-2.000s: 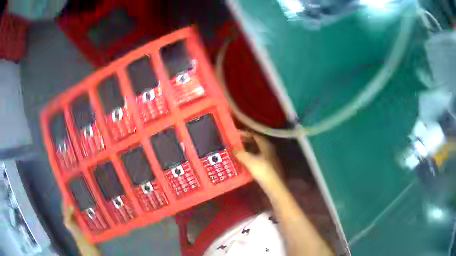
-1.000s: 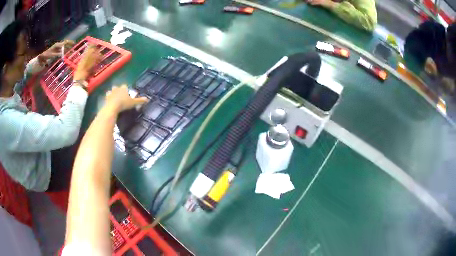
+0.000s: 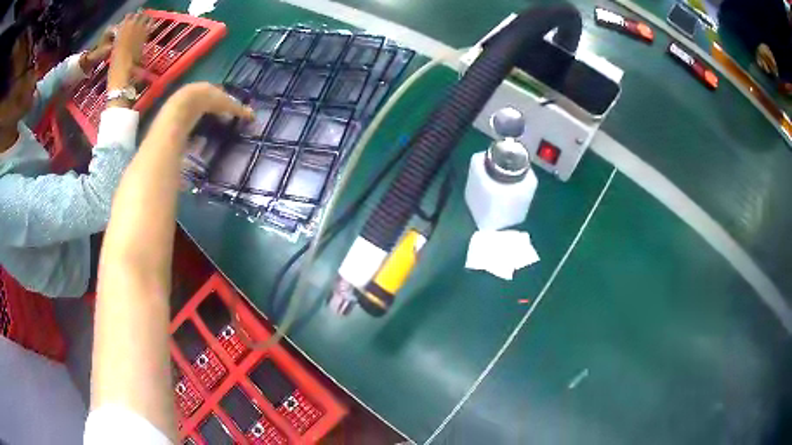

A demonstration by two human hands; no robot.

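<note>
My left hand (image 3: 208, 104) reaches in from the lower left, over the left part of the clear lens trays with dark-framed pockets (image 3: 300, 130). Its fingers are bent down at the pockets; whether they hold anything cannot be told. The lens trays lie on the green bench, slightly offset on each other. A red phone tray (image 3: 276, 358) with red keypad phones (image 3: 206, 363) sits below the bench's left edge, partly cut off by the picture and hidden by my forearm. My right hand is not in view.
A black ribbed air nozzle (image 3: 425, 156) hangs over the bench centre, beside a cable loop. Behind it are a white dispenser bottle (image 3: 501, 187), a white wipe (image 3: 502, 253) and a white box (image 3: 556, 130). At left, another worker's hands are at a red tray (image 3: 195, 36).
Two seconds ago both hands held the red phone tray; it is now released below the bench edge. Since one second ago the view has shifted, and my left hand stays at the lens trays.
</note>
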